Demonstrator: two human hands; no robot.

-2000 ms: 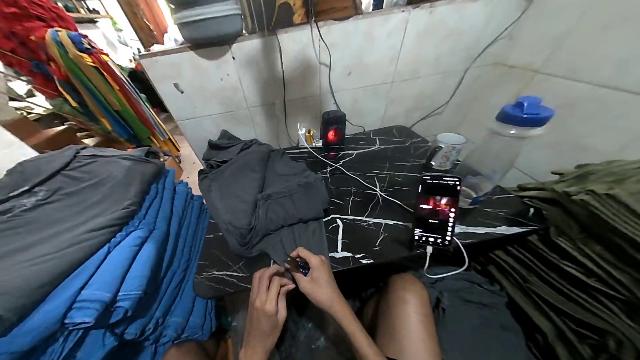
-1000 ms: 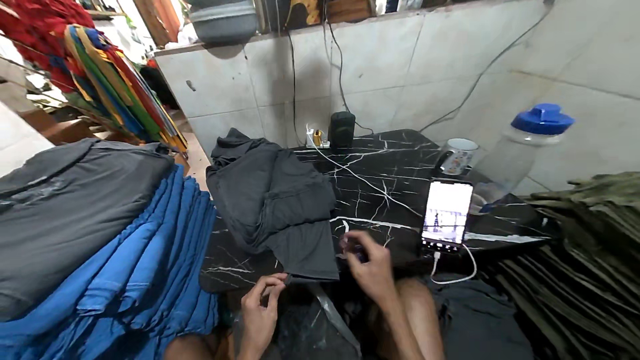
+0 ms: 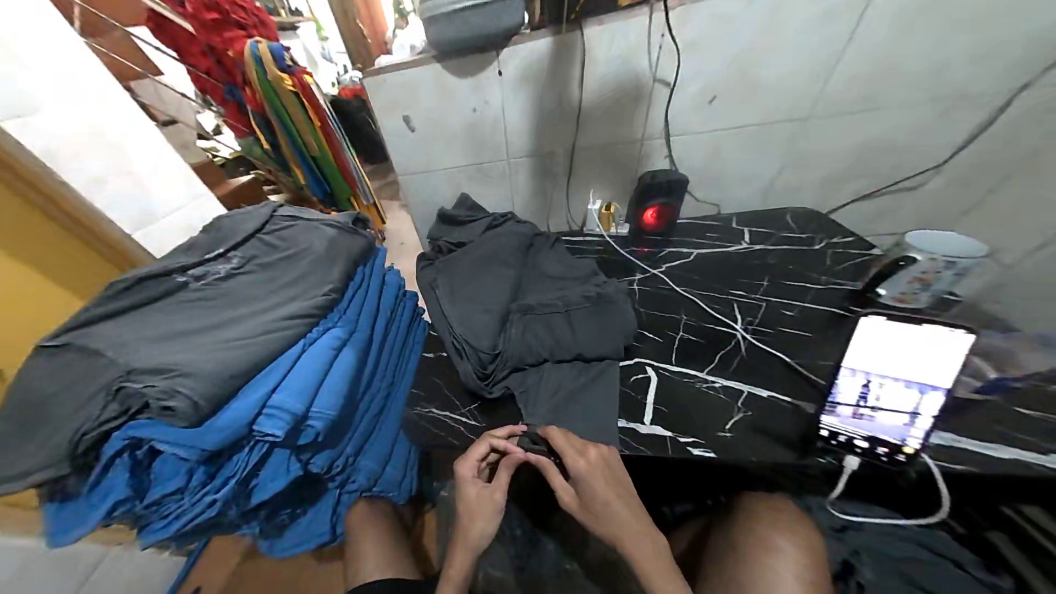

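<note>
A dark grey garment (image 3: 528,305) lies bunched on a black marble-patterned table (image 3: 709,330), with a flat part reaching the front edge. At that edge my left hand (image 3: 487,483) pinches the garment's end between thumb and fingers. My right hand (image 3: 586,478) meets it there, fingertips close to the left ones, around a small dark thing that is mostly hidden. Whether that is a tool or a fold of cloth, I cannot tell.
Left of the table, a grey shirt (image 3: 223,305) tops a stack of blue garments (image 3: 338,396). A lit phone (image 3: 895,388) with a white cable stands at the right, near a floral mug (image 3: 932,268). A small black speaker-like device (image 3: 657,202) glows red at the back.
My right hand was apart from the left one second ago, to its right; now both are together at the garment's edge.
</note>
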